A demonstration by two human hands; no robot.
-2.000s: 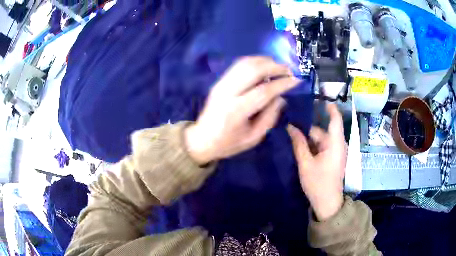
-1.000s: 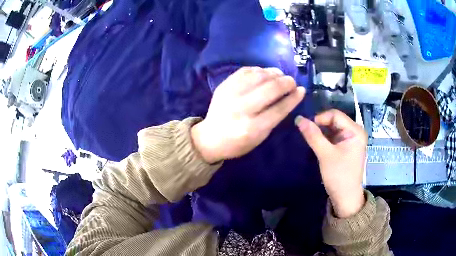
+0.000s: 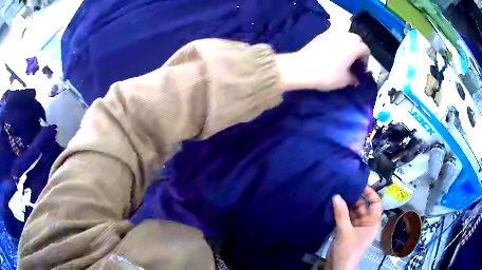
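Note:
The navy garment piece [image 3: 275, 169] lies over the tabletop and lap, up to the needle area of the white and blue sewing machine [image 3: 417, 121]. My left hand [image 3: 330, 60] is stretched out beyond the needle area and grips the garment near its far right edge; the fingertips are partly hidden in the cloth. My right hand [image 3: 357, 219] is at the garment's near right edge, below the needle area, with thumb and fingers apart. A bright lamp spot lights the cloth beside the dark metal sewing parts [image 3: 394, 145].
A brown round container [image 3: 401, 233] with dark items stands right of my right hand. A yellow sticker [image 3: 397, 193] is on the machine. A dark bundle with a white strip [image 3: 24, 153] lies at the left. More navy cloth [image 3: 158, 37] spreads across the far table.
The view has turned and shifted. My left hand has moved from near the needle area to the far edge of the cloth. My right hand is lower in the picture, with its fingers more apart.

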